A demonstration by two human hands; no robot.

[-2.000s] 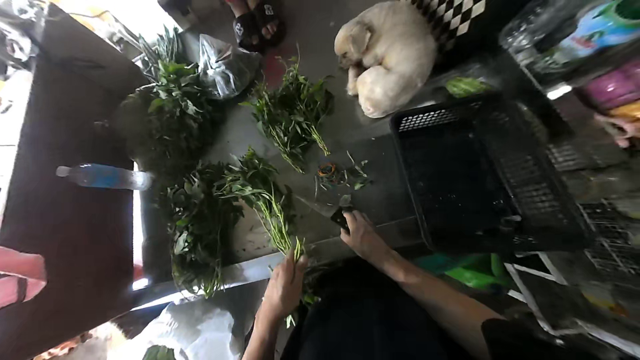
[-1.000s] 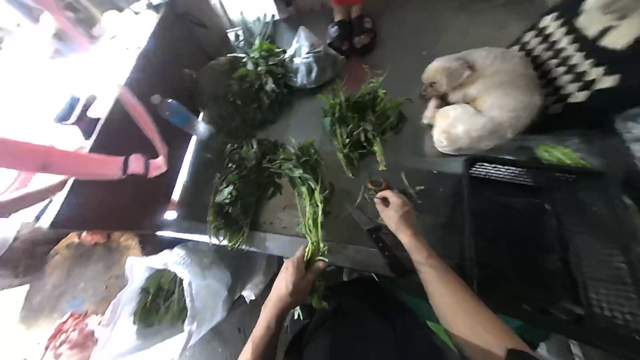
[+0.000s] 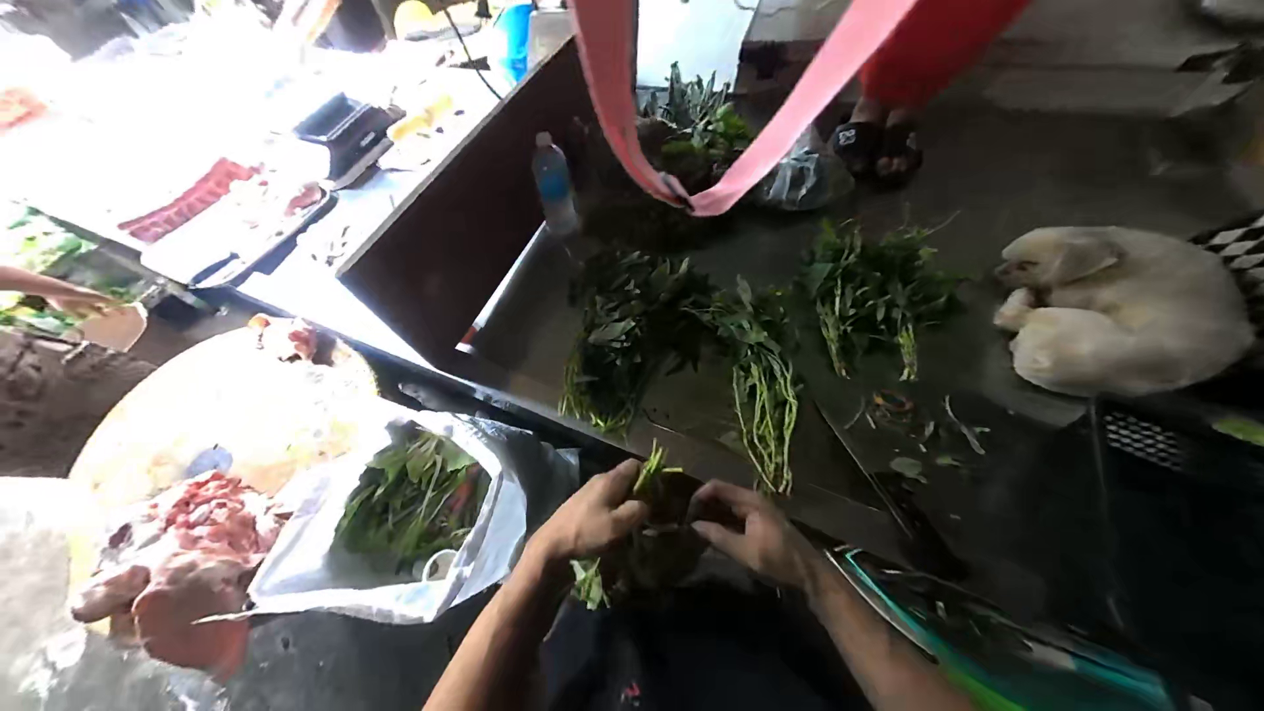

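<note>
My left hand (image 3: 592,515) is closed around a few short green stems (image 3: 652,472), with a leaf hanging below it. Close by on the right, my right hand (image 3: 752,531) has bent fingers and thumb near the stem ends; whether it holds something is unclear. A bunch of leafy greens with long pale stems (image 3: 765,415) lies on the dark surface just beyond my hands. Left of it is a darker leafy bunch (image 3: 632,326), and farther back right are more leafy greens (image 3: 874,286). A knife (image 3: 874,479) lies right of the long stems, near stem scraps and a rubber band (image 3: 892,403).
A curled pale dog (image 3: 1136,306) lies at the right, above a black plastic crate (image 3: 1145,434). At left are a white bag of greens (image 3: 504,523), raw meat (image 3: 197,563) and a round board (image 3: 296,395). A pink strap (image 3: 617,99) hangs ahead; a plastic bottle (image 3: 555,183) stands beyond.
The long-stemmed bunch, earlier in my left hand, now lies released on the surface. My right hand has left the scraps and come close to my left. The view has swung left.
</note>
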